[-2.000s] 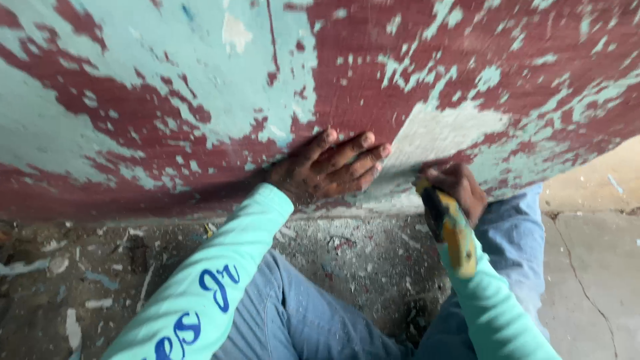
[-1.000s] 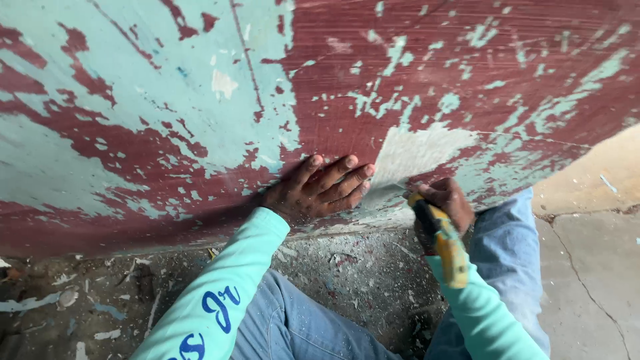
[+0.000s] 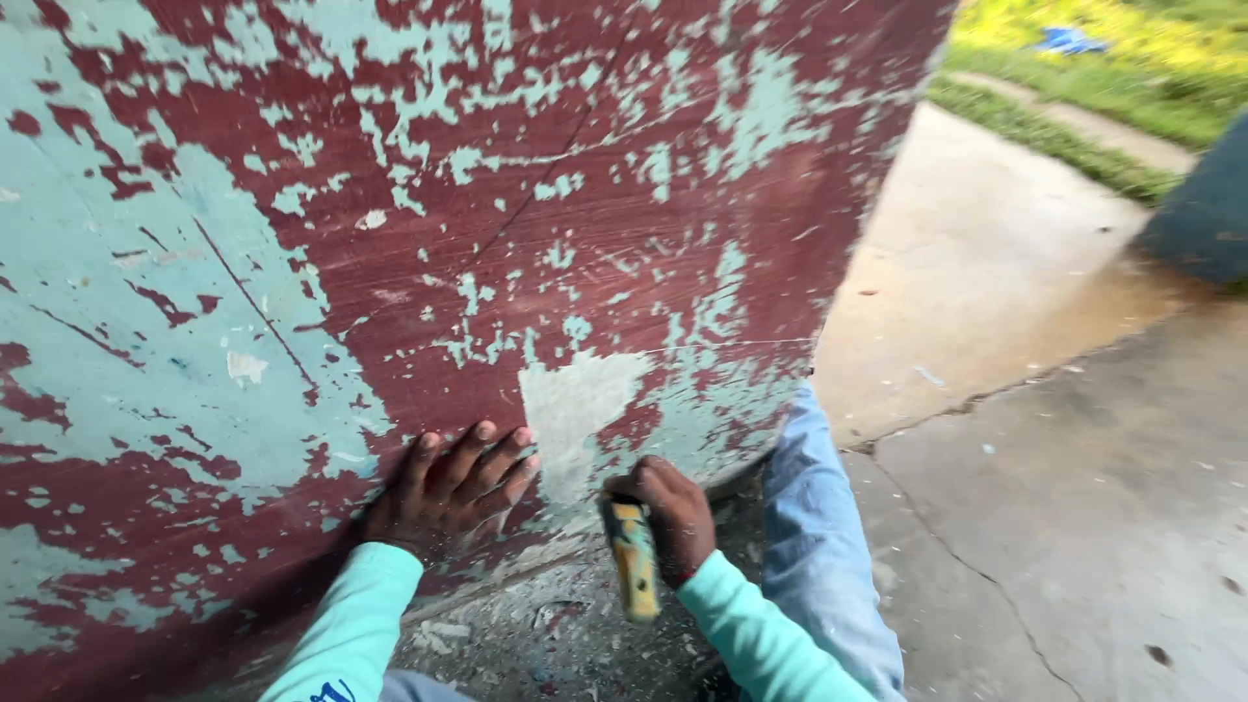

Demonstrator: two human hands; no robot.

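Note:
A wall with flaking maroon and light-blue paint (image 3: pixel 604 234) fills the left and middle of the view. My left hand (image 3: pixel 453 487) lies flat on its lower part with fingers spread, holding nothing. To the right of it, my right hand (image 3: pixel 673 512) is closed on a scraper with a yellow and dark handle (image 3: pixel 634 561). The handle's end points down toward me; the blade is hidden or blurred against the wall. Just above and between the hands is a bare whitish patch (image 3: pixel 575 405).
Paint chips litter the floor (image 3: pixel 546 643) along the wall's base. My jean-clad leg (image 3: pixel 829 546) is at the wall's right edge. Cracked concrete (image 3: pixel 1053 487) spreads to the right, with a dark blue object (image 3: pixel 1204 219) and grass (image 3: pixel 1063 156) beyond.
The view has swung right, bringing in the wall's edge, concrete and grass. My left hand stays flat beside the pale patch, and my right hand still holds the scraper near the wall's lower edge.

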